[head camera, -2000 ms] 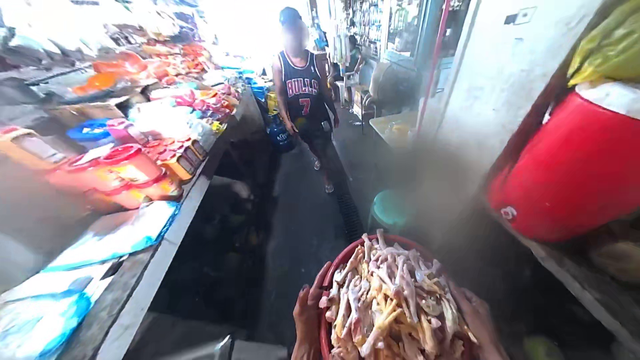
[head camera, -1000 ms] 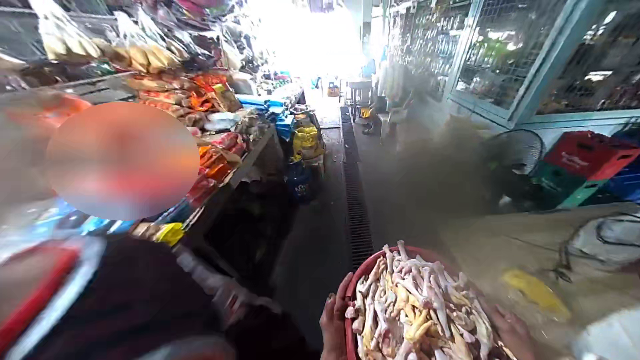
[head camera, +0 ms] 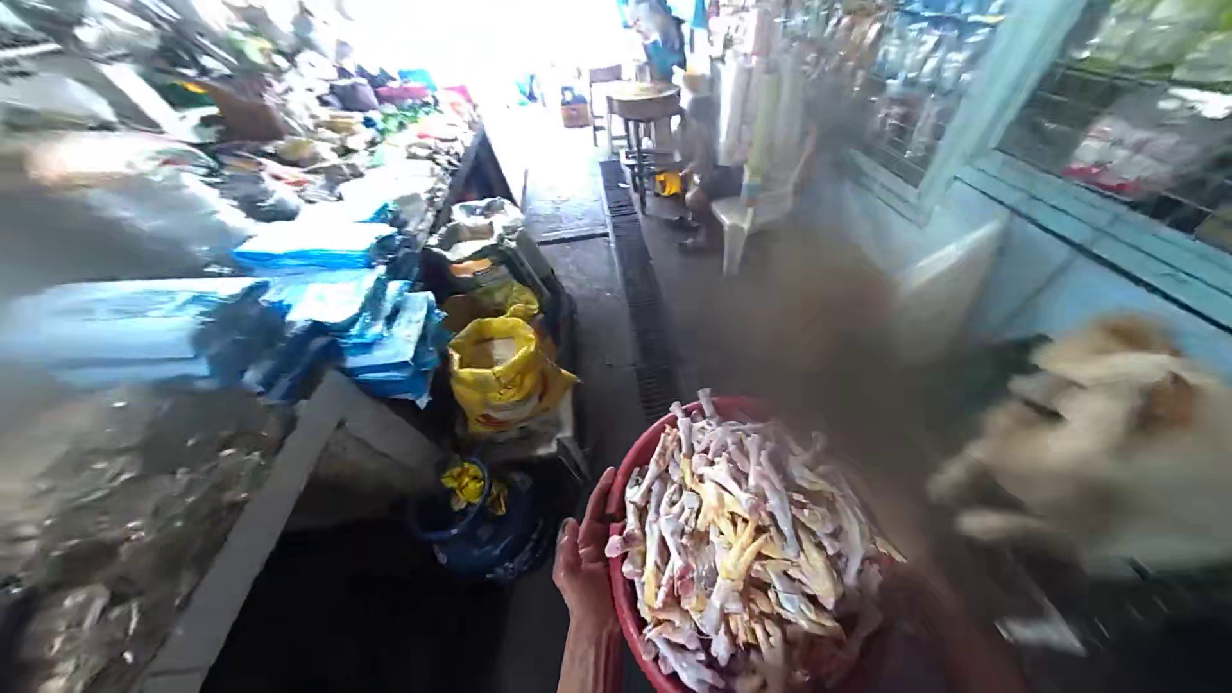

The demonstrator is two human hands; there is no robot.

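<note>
A red plastic basin [head camera: 628, 602] heaped with raw chicken feet [head camera: 736, 539] is at the lower middle of the head view. My left hand [head camera: 589, 558] grips the basin's left side, with its fingers against the outer wall. My right hand [head camera: 910, 597] is blurred at the basin's right side; its fingers do not show clearly, but the basin stays level between both hands. The chicken feet are pale pink and yellow and rise above the rim.
Stalls on the left hold blue plastic bags [head camera: 318, 245]. Beside them on the floor stand a yellow sack [head camera: 505, 371] and a blue gas cylinder [head camera: 496, 539]. A drain grate [head camera: 640, 298] runs along the aisle. Further on are a stool [head camera: 643, 125], a plastic chair [head camera: 741, 217] and a seated person.
The view has moved forward along the aisle, past a person in dark clothing seen close on the left one second ago. The basin remains held in front of me.
</note>
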